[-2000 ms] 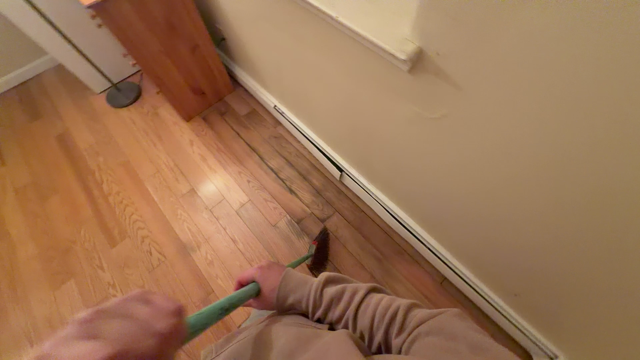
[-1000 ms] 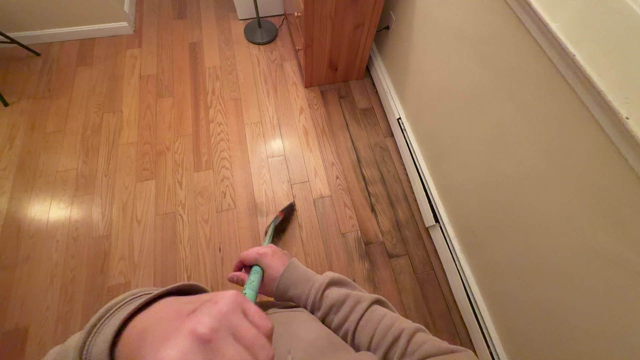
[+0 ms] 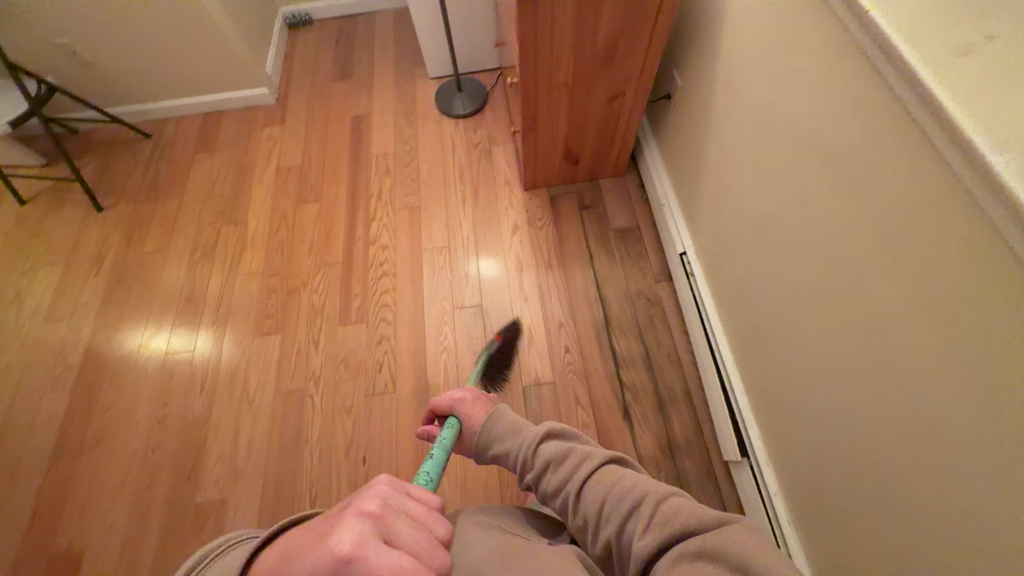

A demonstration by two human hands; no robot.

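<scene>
A broom with a green patterned handle (image 3: 434,458) runs from my body out toward the wooden floor. My left hand (image 3: 384,528) is closed around the upper end of the handle, at the bottom of the view. Farther down the handle, my right hand (image 3: 462,418) grips it, with the sleeve coming in from the right. Beyond that hand, the dark broom bristles (image 3: 502,360) are over the floorboards, slightly blurred. Whether they touch the boards I cannot tell.
A reddish wooden cabinet (image 3: 592,96) stands against the right wall, beside a floor lamp's round base (image 3: 461,98). Along that wall runs a white baseboard heater (image 3: 708,344), near darkened floorboards (image 3: 632,320). Dark folding legs (image 3: 68,152) stand at the far left.
The view has swung strongly to the left since the oldest frame. Both hands have stayed on the broom handle throughout.
</scene>
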